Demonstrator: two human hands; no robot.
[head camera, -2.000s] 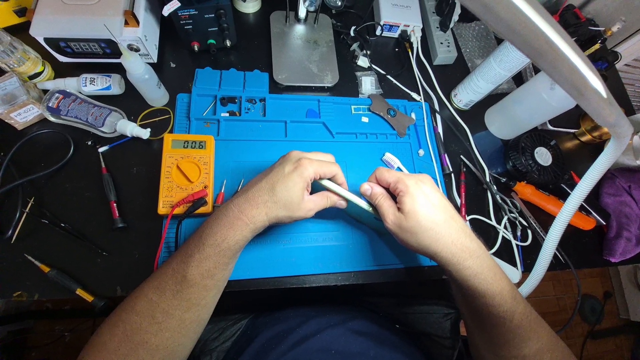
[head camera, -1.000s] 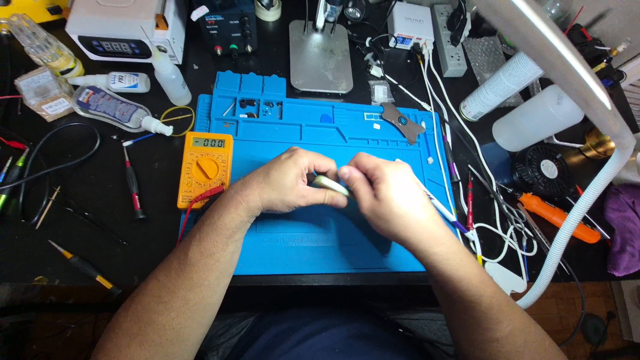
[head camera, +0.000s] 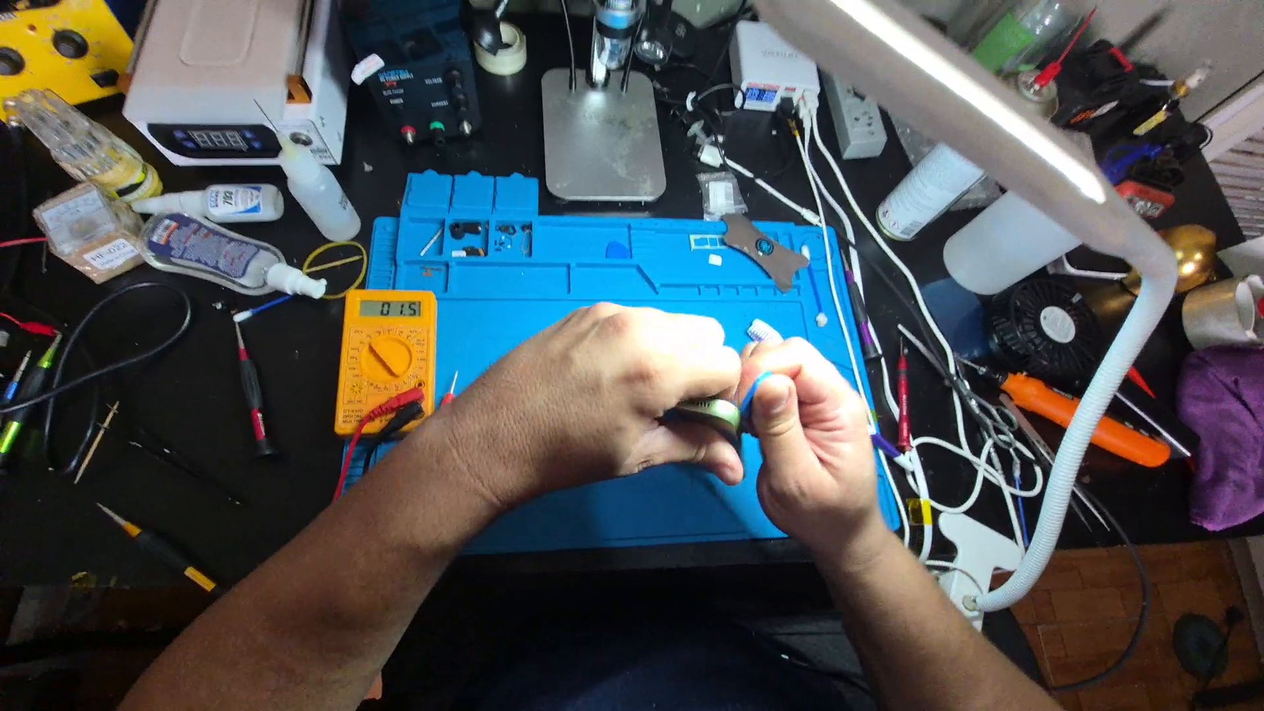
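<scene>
My left hand (head camera: 622, 395) grips a thin phone-like device (head camera: 713, 410), seen edge-on and mostly hidden by the fingers. A small blue plastic pick (head camera: 752, 393) is pinched between thumb and finger of my right hand (head camera: 815, 434), at the device's right end. Whether the pick's tip is inside the seam cannot be told. Both hands are above the blue silicone work mat (head camera: 612, 513). A white-bristled brush head (head camera: 762, 332) shows just behind my right hand. Left of my left hand lies a yellow digital multimeter (head camera: 385, 360), its red and black leads across its lower corner.
A metal lamp arm (head camera: 987, 109) crosses the upper right, with a white flexible hose (head camera: 1106, 415) curving down. White cables (head camera: 889, 257), a screwdriver with an orange handle (head camera: 1086, 420) and a fan (head camera: 1047, 326) lie right. Bottles (head camera: 212, 252) and screwdrivers (head camera: 249, 385) are at left.
My right hand has turned and moved off the device's face to its right end, where the blue pick now shows between the fingers. The device is still in my left hand.
</scene>
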